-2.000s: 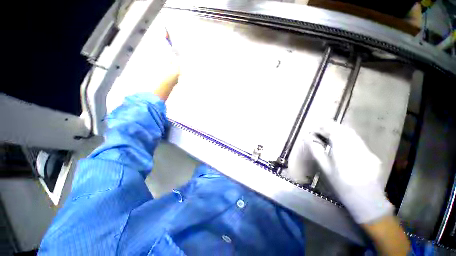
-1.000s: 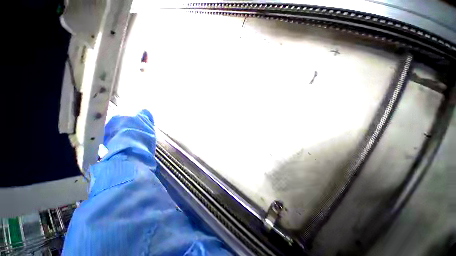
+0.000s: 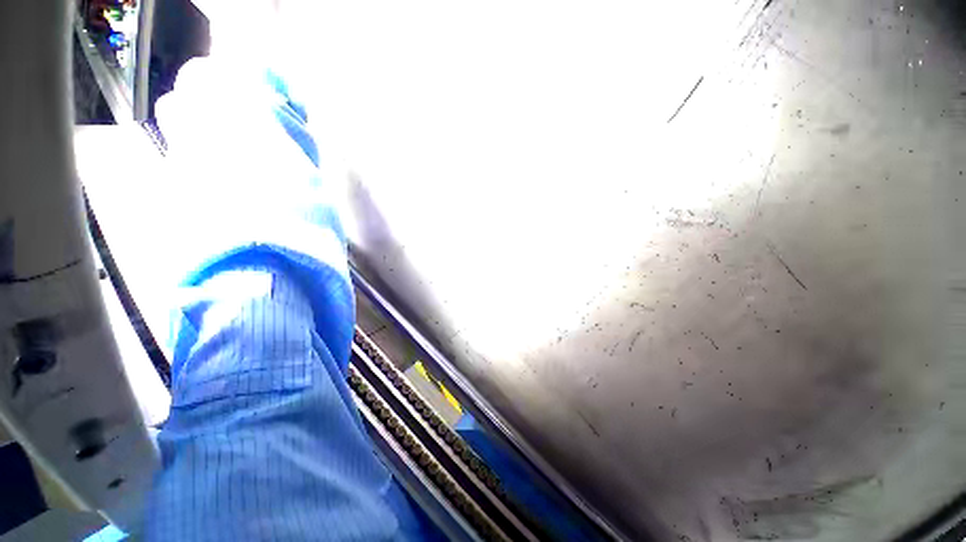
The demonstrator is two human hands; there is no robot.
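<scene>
The pale metal conveyor bed (image 3: 731,286) fills the middle and right of the view, scuffed and specked with dark marks. Its upper part is lost in white glare. My left arm in a blue sleeve (image 3: 254,360) reaches up and forward over the near rail. The sleeve's far end is washed out by the glare, and my left hand cannot be made out. My right hand is out of the picture. No tool can be seen.
The conveyor rail with its dark chain (image 3: 424,450) runs diagonally beside my sleeve. A pale machine frame (image 3: 64,318) with dark holes curves along the left edge. Small coloured parts show at the top left. A small yellow strip (image 3: 439,387) lies beside the rail.
The view has moved in closer over the bed. The cross shafts have left the picture. The gloved right hand, seen two seconds ago, is gone. The left hand is lost in glare.
</scene>
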